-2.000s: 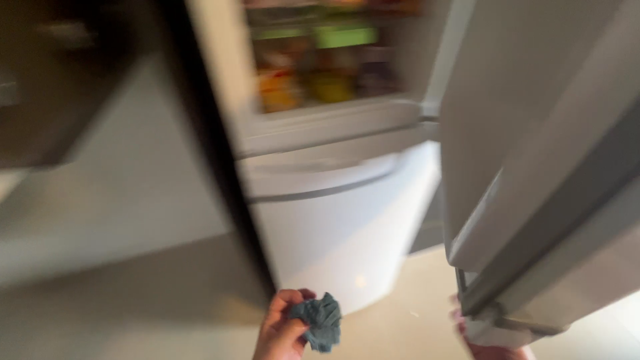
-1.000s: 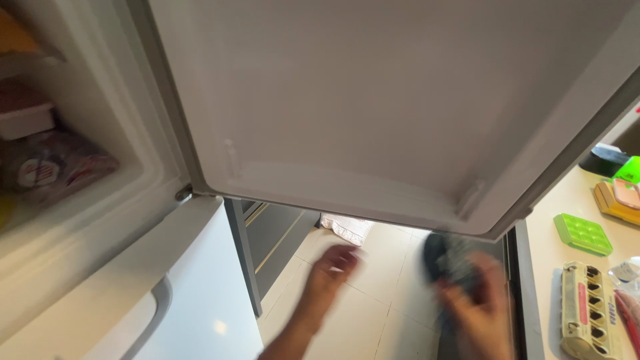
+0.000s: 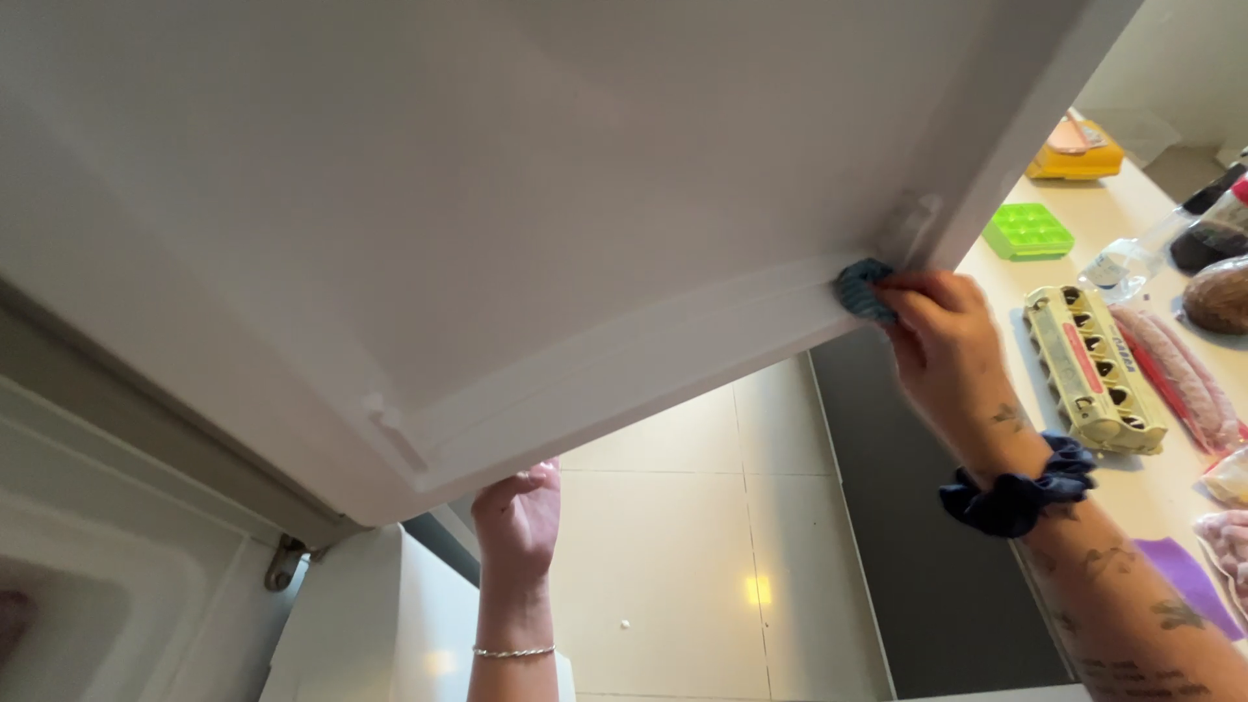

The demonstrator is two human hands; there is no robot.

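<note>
The open refrigerator door (image 3: 585,195) fills the upper middle, its white inner side facing me. My right hand (image 3: 941,331) pinches a crumpled blue-grey cloth (image 3: 865,290) against the door's lower right inner corner, beside a small molded bracket. A dark scrunchie (image 3: 1024,492) is around my right wrist. Below the door's lower edge, left of the middle, is my left hand (image 3: 522,512), palm side showing, with its fingertips at the edge and partly hidden behind it. A silver bracelet (image 3: 514,651) is on the left wrist.
Along the right runs a light countertop (image 3: 1146,492) with an egg carton (image 3: 1094,370), a green plastic tray (image 3: 1029,231), a yellow package (image 3: 1077,156), wrapped meat (image 3: 1175,375) and bottles. The door hinge (image 3: 285,563) is at lower left, above the white lower door (image 3: 434,604). Tiled floor (image 3: 673,546) lies beneath.
The cloth, in my left hand two seconds ago, is now in my right hand against the door's corner. My left hand has come up to the door's lower edge. The view has swung towards the door.
</note>
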